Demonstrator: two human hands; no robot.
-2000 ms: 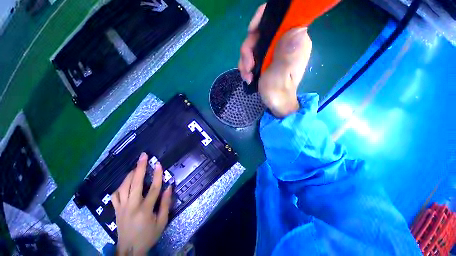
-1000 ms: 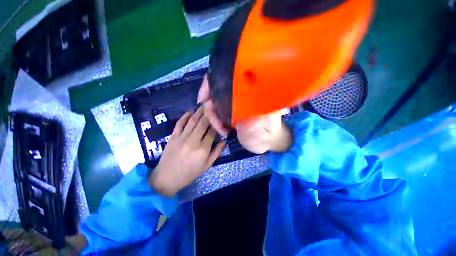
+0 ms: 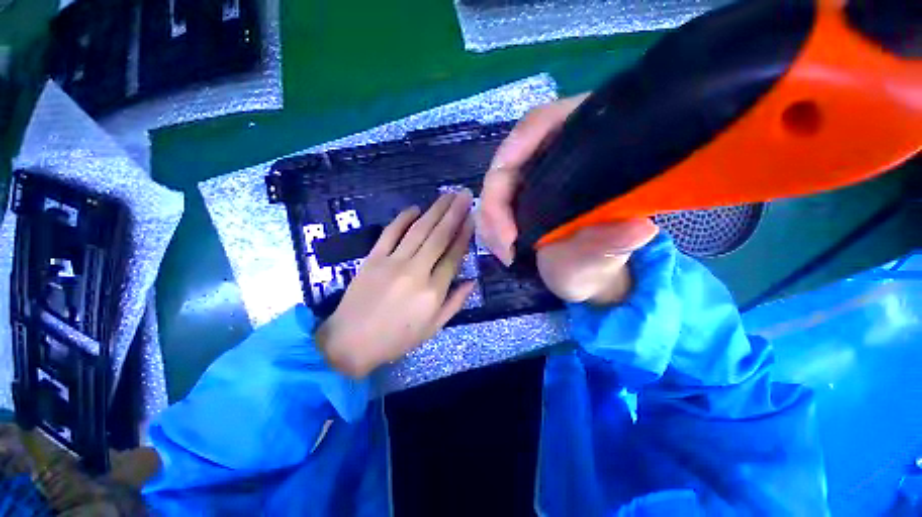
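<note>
A black plastic housing (image 3: 404, 162) lies on a bubble wrap sheet (image 3: 243, 242) in front of me, with small white brackets (image 3: 348, 220) on its left part. My left hand (image 3: 404, 288) lies flat on the housing's middle, fingers slightly apart and holding nothing that shows. My right hand (image 3: 566, 252) is wrapped round the orange-and-black electric screwdriver (image 3: 708, 131), which slants from the upper right down to the housing's right part. Its tip is hidden behind the hand and handle.
The round screw dish (image 3: 713, 227) is right of the housing, partly covered by my right arm and the screwdriver. A black cord (image 3: 829, 257) runs at the right. More housings lie on wrap at left (image 3: 66, 313) and upper left (image 3: 167, 50). Part of another person's hand (image 3: 131, 470) shows lower left.
My right hand has brought the screwdriver from the dish onto the housing. Since one second ago the handle leans further right and the view has shifted slightly. My left hand stays on the housing.
</note>
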